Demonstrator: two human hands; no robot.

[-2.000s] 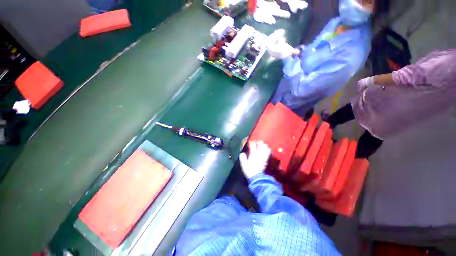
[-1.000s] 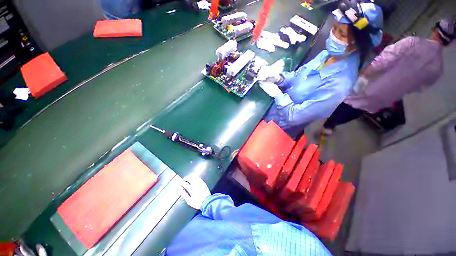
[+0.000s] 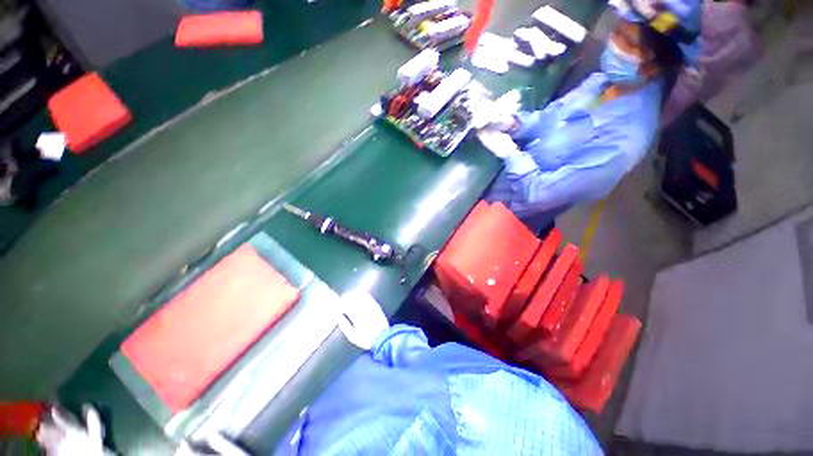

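Observation:
A red foam pad (image 3: 212, 325) lies flat on a grey-green mat (image 3: 278, 256) with a pale strip (image 3: 290, 361) along its near side. My right hand (image 3: 361, 319), in a white glove, is at the upper right end of the pale strip, beside the pad. It appears open, with nothing visible in it. A blurred white-gloved hand, which looks like my left hand (image 3: 212, 445), is at the mat's near end, mostly cut off by the bottom edge. Its fingers are unclear. An electric screwdriver (image 3: 349, 237) lies beyond the mat.
Upright red pads (image 3: 490, 258) fill a dark bin at my right. A neighbour in blue (image 3: 579, 151) handles a circuit board (image 3: 428, 111). White glove shapes (image 3: 71, 434) and a red object (image 3: 20, 417) are at the lower left. Two red pads (image 3: 87, 111) lie across the green belt.
My right hand has moved from the bin's pads to the mat's pale strip. The left hand has come into view at the bottom. The person in pink has moved away. The view has shifted.

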